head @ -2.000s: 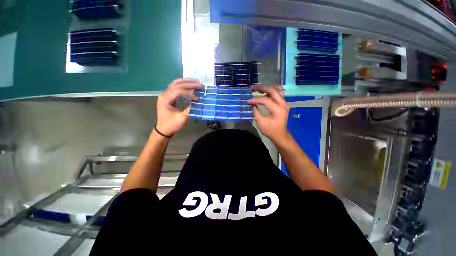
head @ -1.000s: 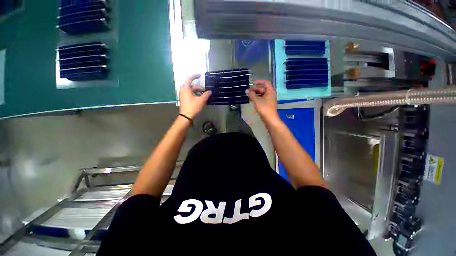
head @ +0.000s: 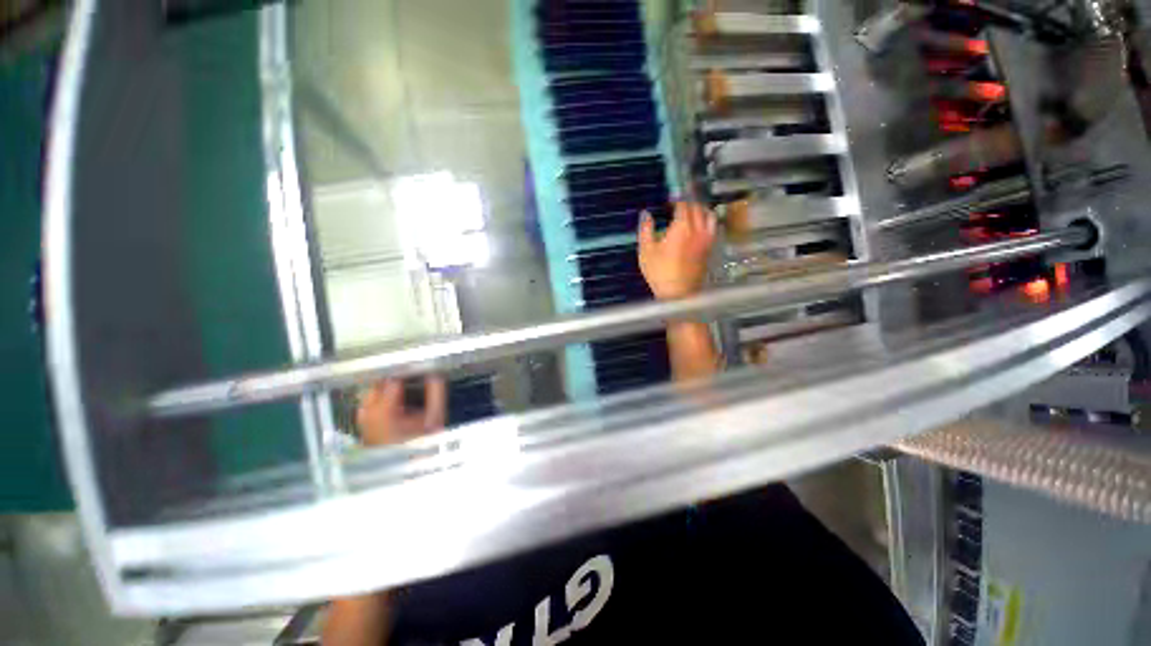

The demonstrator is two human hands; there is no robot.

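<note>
Dark solar cells with pale lines (head: 608, 114) lie in a row on a long turquoise carrier strip (head: 544, 152). My right hand (head: 679, 249) reaches over the strip's right edge, thumb and fingers apart, with nothing seen held in it. My left hand (head: 399, 411) is lower left, behind the round rod. Its fingers are at the left edge of a small dark cell piece (head: 471, 398) and seem to grip it. The rod and the frame rail partly hide both arms and the piece, and the view is blurred.
A shiny guide rod (head: 505, 343) and a thick silver frame rail (head: 543, 499) cross in front of my arms. Silver transfer bars (head: 783, 148) and glowing orange-red spots (head: 969, 107) are at right. The green mat (head: 227, 152) is at left, a ribbed hose (head: 1035, 461) lower right.
The view has shifted to the machine, with the rod and rail now in front. My right hand has left the dark piece and moved to the carrier strip. My left hand stays by the piece.
</note>
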